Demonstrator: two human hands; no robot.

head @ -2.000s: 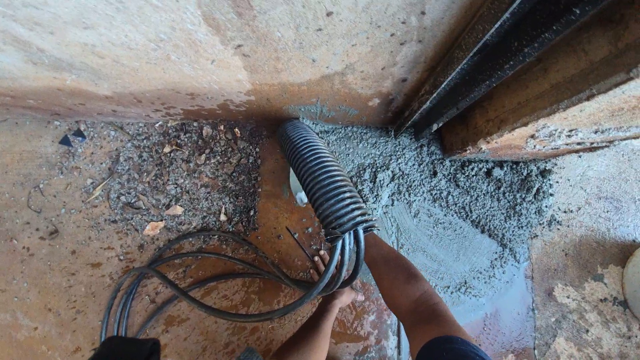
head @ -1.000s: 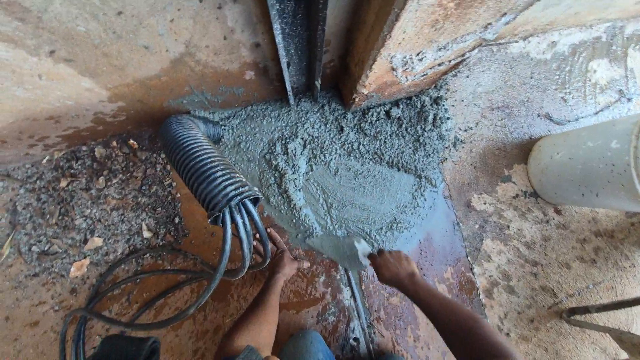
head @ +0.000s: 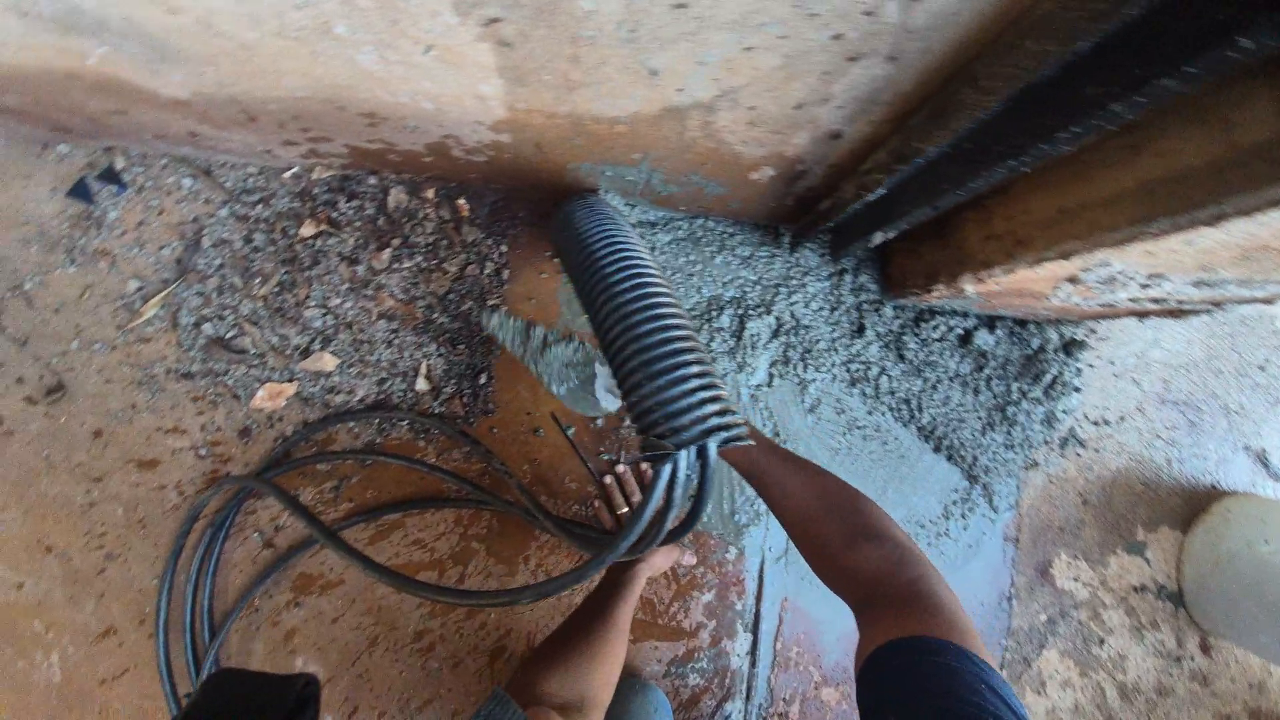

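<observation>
My left hand (head: 635,515) rests on the wet floor below the end of a black corrugated conduit (head: 645,320), its fingers spread and partly covered by black cables (head: 400,575) that loop out to the left. My right forearm passes behind the conduit, which hides my right hand. Left of the conduit, a trowel blade (head: 560,365) smeared with grey mortar shows over the floor; its handle is out of sight. Wet grey concrete (head: 860,370) spreads right of the conduit, smoothed nearer me and rough by the wall.
A wall (head: 380,80) runs along the far side. A dark metal channel (head: 1040,110) stands in the recess at the upper right. Gravel with dry leaves (head: 330,280) lies at the left, and a pale bucket (head: 1235,570) stands at the right edge.
My right hand and the trowel have moved from the smoothed concrete to the conduit's left side, the hand now behind the conduit. The view has swung left since one second ago.
</observation>
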